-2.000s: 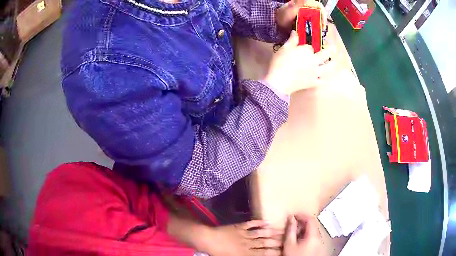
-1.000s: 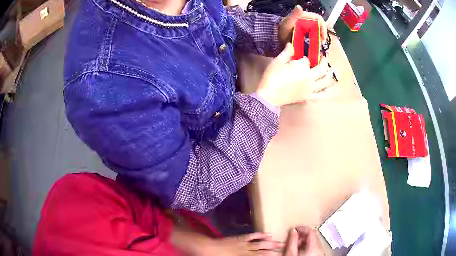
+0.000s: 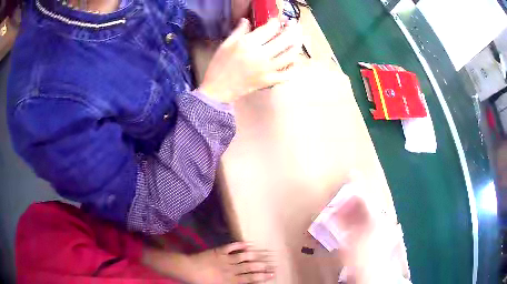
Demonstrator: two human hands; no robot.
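My left hand, below a red sleeve, lies palm down at the cardboard-covered table's near edge, fingers slightly apart, with nothing seen in it. My right hand is strongly blurred over the white leaflets; its fingers and any hold on them cannot be made out. A small black piece lies on the cardboard between my hands. A red retail box with a yellow stripe lies on the green surface, with a white sheet partly under it.
A co-worker in a denim jacket with checked sleeves sits close on the left, arm reaching over the table. Their hands hold another red box at the top. The green surface with a pale metal edge runs along the right.
The view has turned right, so things appear further left. My right hand has moved from the table's near edge onto the leaflets. The small black piece is now visible.
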